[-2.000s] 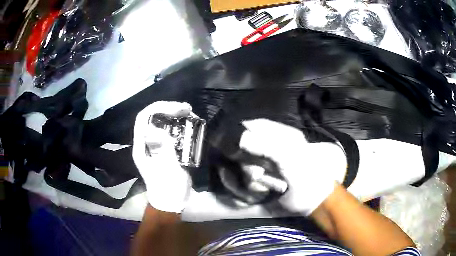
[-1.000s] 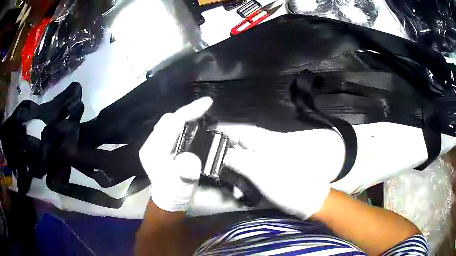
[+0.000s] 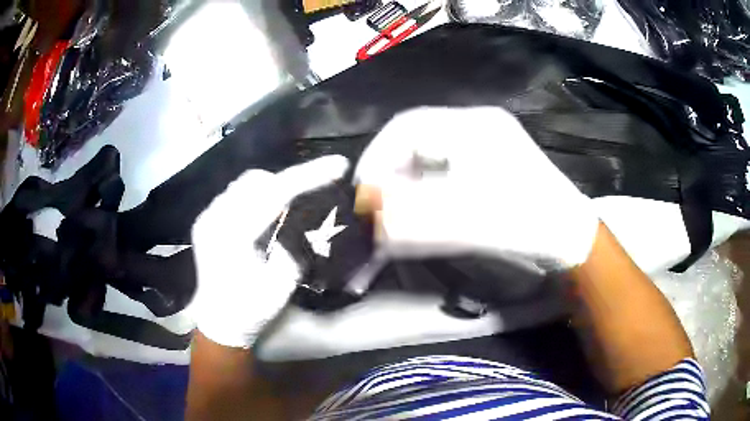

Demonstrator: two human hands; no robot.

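Note:
My left hand, in a white glove, is at centre left with its index finger stretched out. It grips a dark belt part with a thin bright edge, which looks like the buckle. My right hand, also in a white glove and blurred, is curled at the centre, a bare fingertip showing. Its inner side is hidden, so I cannot tell what it holds. A black strap with a small shiny piece lies between and below the hands. The black belt stack spreads behind them, with loose loops at the left.
Red-handled snips and a small black buckle frame lie at the back. Whitish polybags are behind left. Bagged black belts are at far left, more at top right. Clear round items are at the top.
My right hand has moved up and away from the buckle and turned over, now curled. My left hand has shifted slightly left, still at the belt. The buckle is now mostly hidden or blurred.

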